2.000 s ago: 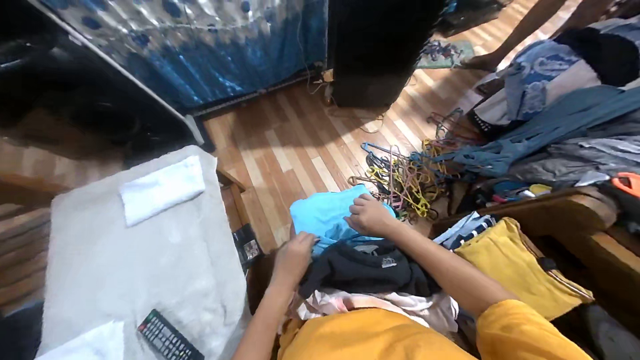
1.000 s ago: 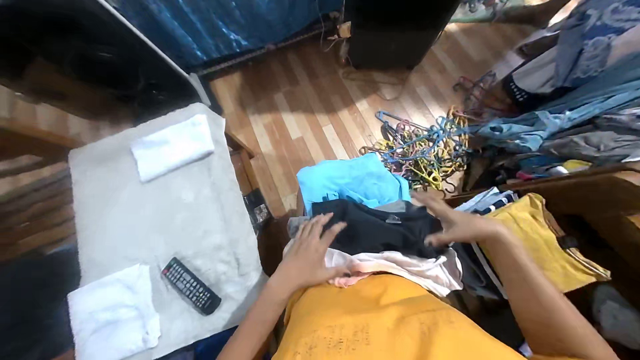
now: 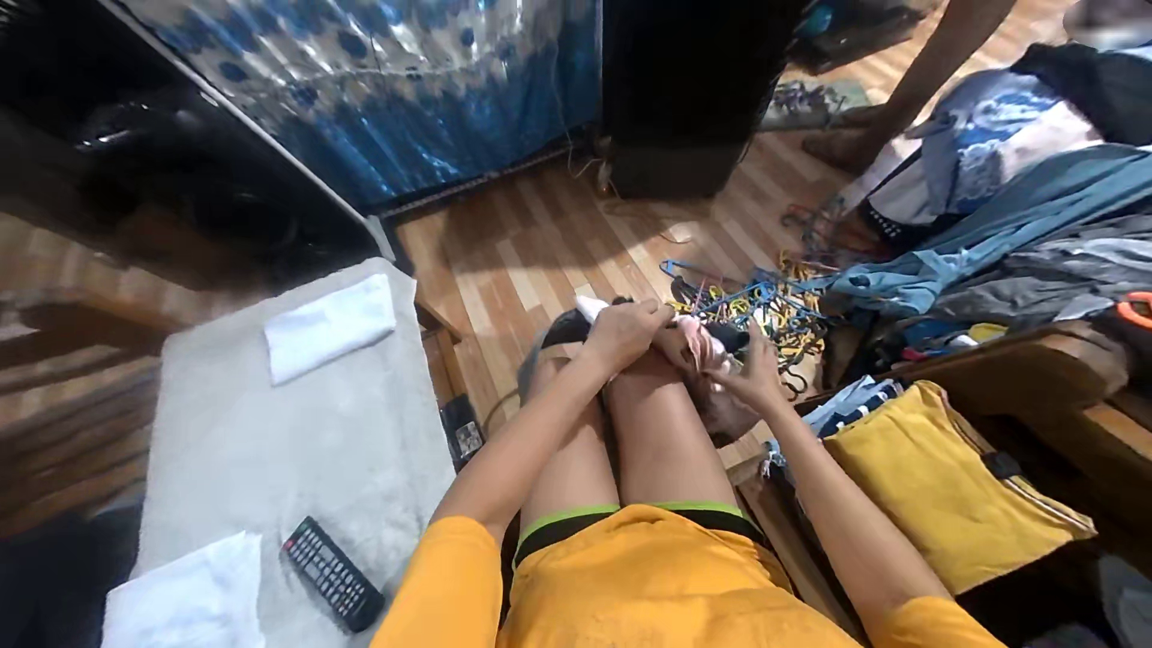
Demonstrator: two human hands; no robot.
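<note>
Over my knees, my left hand (image 3: 630, 331) is closed on a bunched bundle of clothes, with white and dark cloth showing around it. My right hand (image 3: 754, 373) is at the bundle's right side, its thumb and fingers spread, against the pink and white cloth (image 3: 700, 346). How firmly the right fingers hold it cannot be told. Just beyond the hands lies a pile of coloured hangers (image 3: 765, 301) on the floor. A folded yellow garment (image 3: 954, 486) lies to the right of my right forearm, beside a striped blue and white cloth (image 3: 855, 405).
At the left, a cloth-covered surface (image 3: 297, 450) holds a folded white cloth (image 3: 331, 329), another white cloth (image 3: 189, 594) and a remote control (image 3: 332, 573). Heaped clothes (image 3: 1017, 234) fill the right, beyond a wooden armrest (image 3: 1017, 360). Another person's leg (image 3: 927, 81) stands at the upper right.
The light blue garment, seen earlier beyond the black one, is no longer visible. The clothes that lay spread on my lap are now bunched at my knees, and my hands have moved forward with them.
</note>
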